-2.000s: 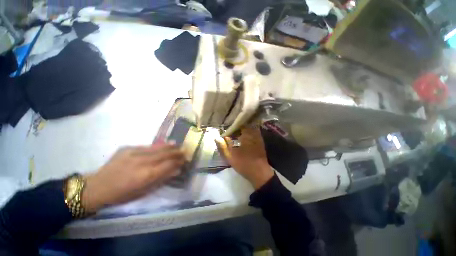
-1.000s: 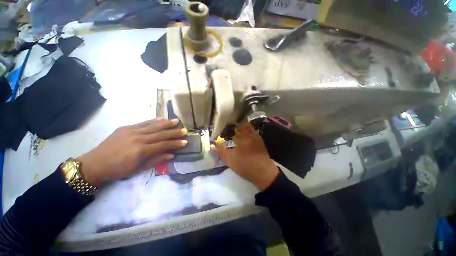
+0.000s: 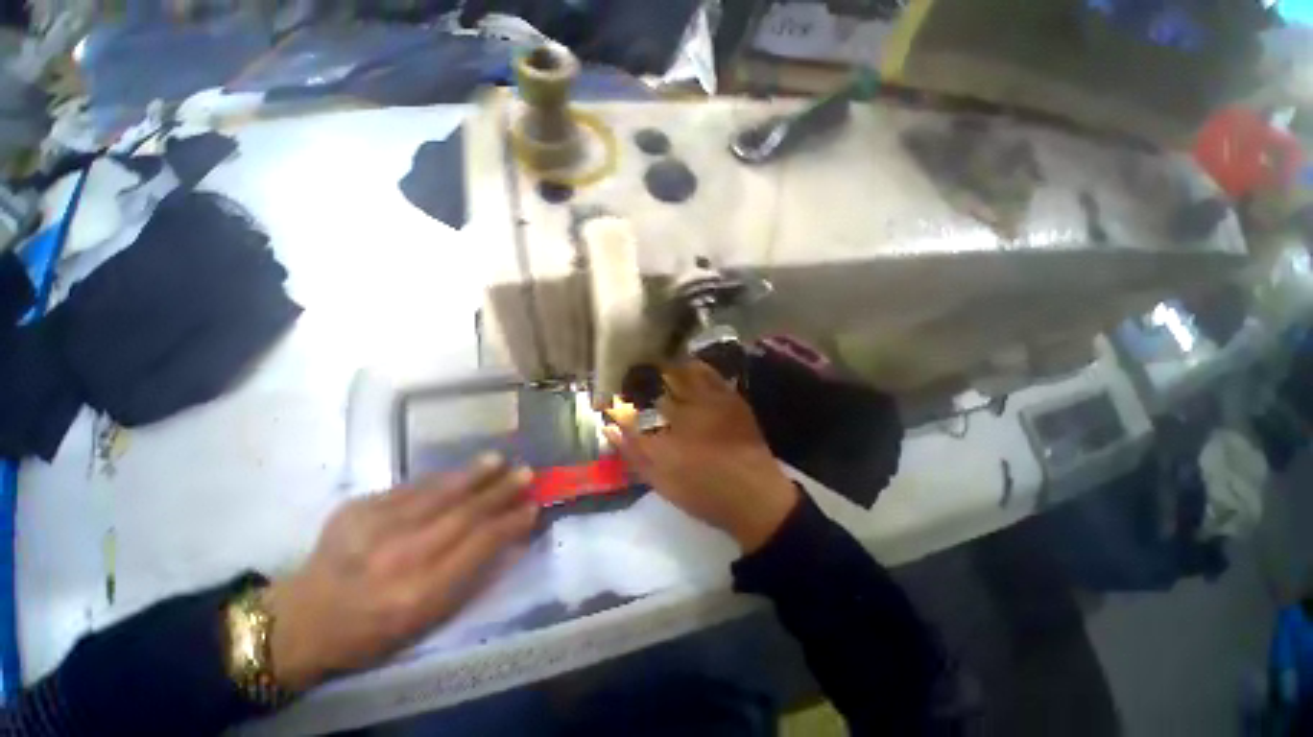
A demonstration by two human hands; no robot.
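The clear template (image 3: 461,418) lies flat on the white table, left of and under the needle area, with its dark-outlined window showing and its red band (image 3: 576,481) towards me. My left hand (image 3: 418,554) lies flat, slightly blurred, fingertips on the template's near edge by the red band. My right hand (image 3: 701,449) is at the lit needle area, fingertips near the presser foot (image 3: 588,408); whether it pinches anything is hidden. A dark piece shows in the template beside the needle.
The cream machine head (image 3: 555,288) stands over the work. A stack of black pieces (image 3: 828,425) with pink-red snips (image 3: 789,350) lies right of the needle. Black cut panels (image 3: 173,310) lie far left; a small black piece (image 3: 436,180) lies behind the head.
The template has turned, its red band now running left to right on the near side. My left hand has moved back towards me. My right hand stays by the needle.
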